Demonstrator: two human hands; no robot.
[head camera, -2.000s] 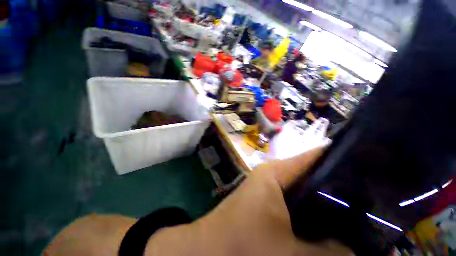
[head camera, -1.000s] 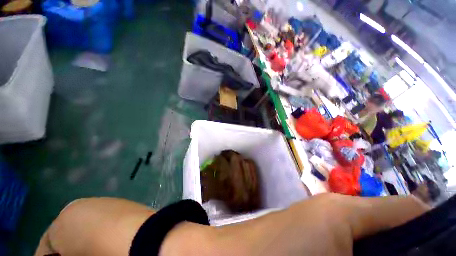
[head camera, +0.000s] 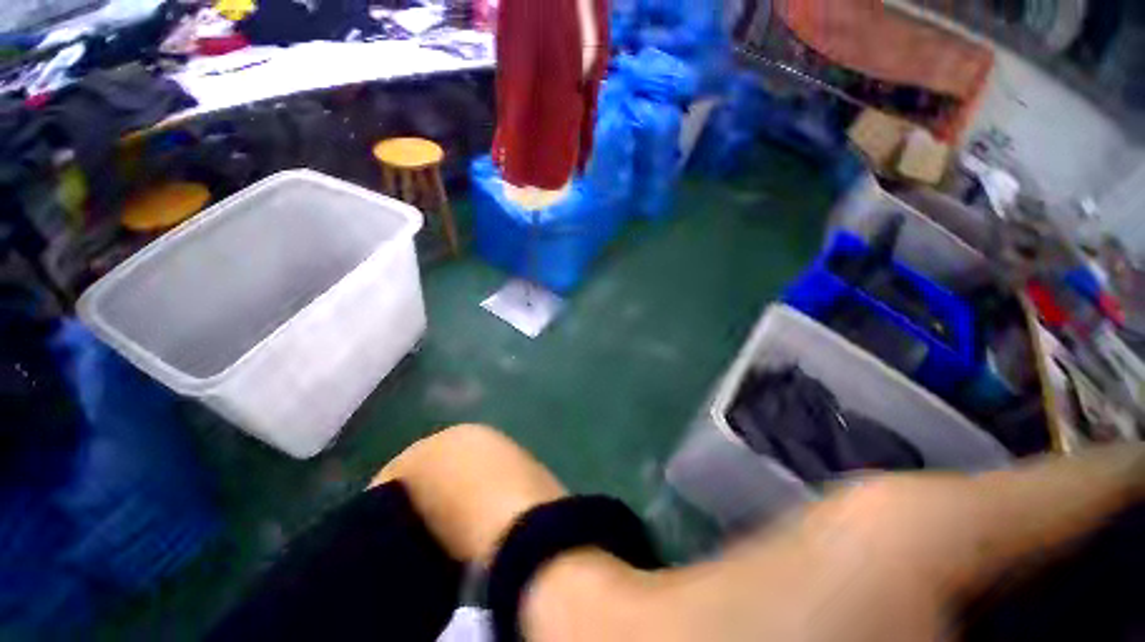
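My left hand (head camera: 866, 539) is large and blurred at the lower right, very close to the camera, with a black band round the wrist. It holds a dark object, apparently the smartphone (head camera: 1067, 577), cut off by the lower right edge; its screen cannot be made out. The fingers are mostly hidden or out of the picture. The bent forearm and a black sleeve show at the bottom centre. My right hand is not in view.
An empty white bin (head camera: 364, 314) stands left, a grey bin (head camera: 716, 464) with dark cloth right, and a blue crate (head camera: 967, 326) behind it. A dress form with red cloth (head camera: 540, 100), stools (head camera: 408, 153) and blue bags (head camera: 647, 88) stand farther back.
The view has swung left, away from the table with red bags. The white bin with brown cloth has left view; the dress form and stools have come in. My left hand stays raised.
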